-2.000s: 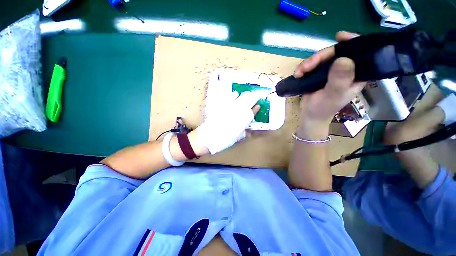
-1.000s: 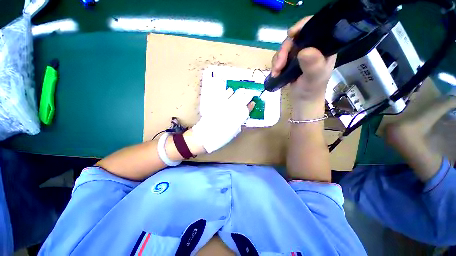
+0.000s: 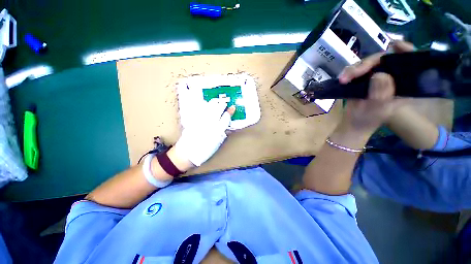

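My left hand (image 3: 204, 131), in a white glove, rests on the white plastic housing (image 3: 250, 98) and its green circuit board (image 3: 235, 95), fingers pressed on the board. The housing lies on the cardboard sheet (image 3: 142, 98). My right hand (image 3: 374, 85), bare, grips the black electric screwdriver (image 3: 403, 75), held roughly level. The screwdriver's tip is at the metal pick-up point at the front of the white and black screw feeder (image 3: 320, 59). The exact contact of the tip is too small to tell.
Small dark screws are scattered on the cardboard around the housing. A green utility knife (image 3: 31, 136) and a plastic bag (image 3: 9, 139) lie at the left. Blue cylinders (image 3: 205, 10) and white housings (image 3: 396, 10) lie at the back. Another person's arm (image 3: 418, 126) is at the right.
My right hand has moved the screwdriver right, from the circuit board to the screw feeder. My left hand stays on the housing. The view has shifted, showing more of the feeder.
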